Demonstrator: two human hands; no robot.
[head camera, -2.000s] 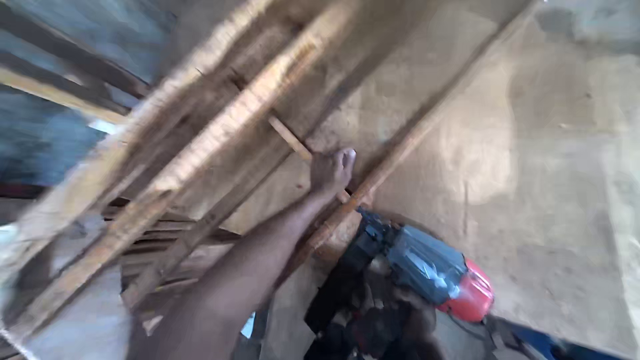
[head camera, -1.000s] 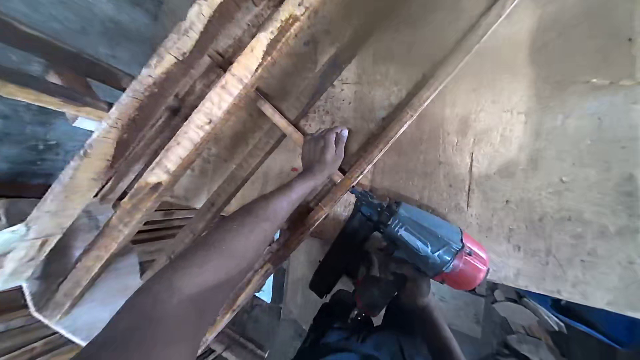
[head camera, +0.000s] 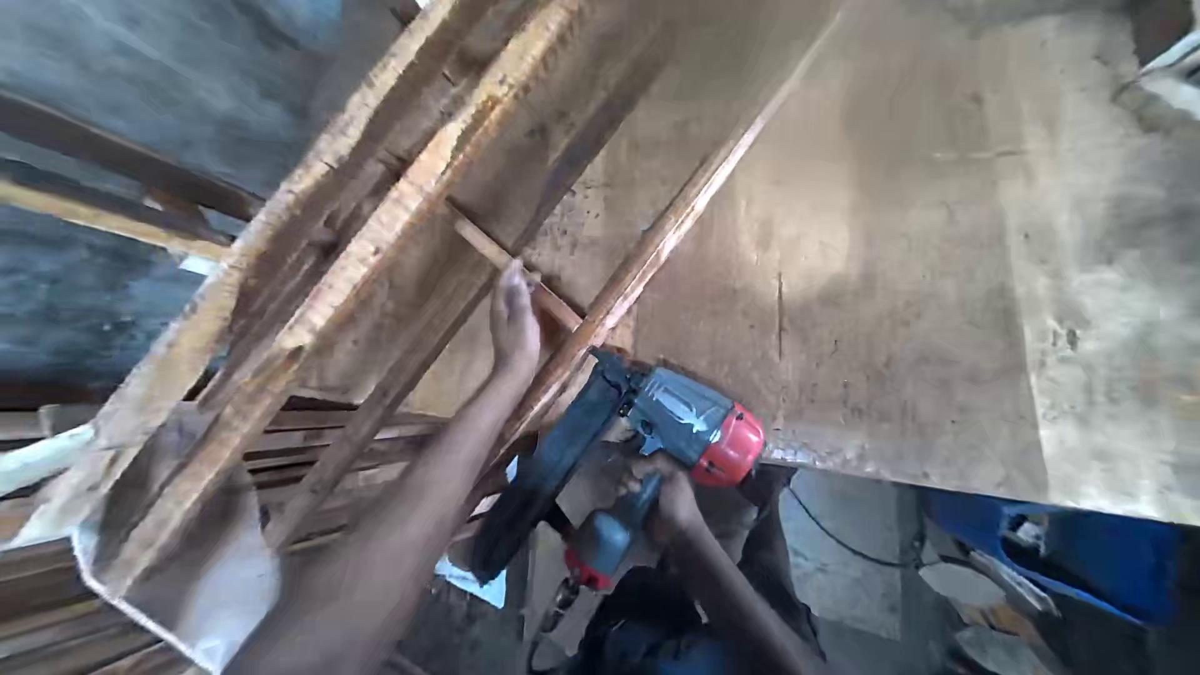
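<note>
My right hand (head camera: 664, 497) grips the handle of a pneumatic nail gun (head camera: 680, 412) with a grey body and a red cap. The gun's nose touches or nearly touches a long wooden strip (head camera: 656, 248) lying diagonally over a plywood surface. My left hand (head camera: 516, 319) is on a short thin wooden piece (head camera: 483, 242), its thumb and fingers around it. One end of that piece meets the long strip; its other end reaches toward thicker rough-edged boards (head camera: 412, 202). A darker wooden strip (head camera: 422, 347) runs between them, beneath the short piece.
The plywood tabletop (head camera: 891, 281) spreads to the right, its near edge above a blue container (head camera: 1106, 562). Stacked wood strips (head camera: 66, 609) lie lower left beside a white sheet. A hose hangs from the nail gun. Wood offcuts (head camera: 994, 647) sit at the lower right.
My left hand has changed from a closed, fist-like hold near the long strip to a hold a little farther back along the short piece. The nail gun's nose stays by the long strip.
</note>
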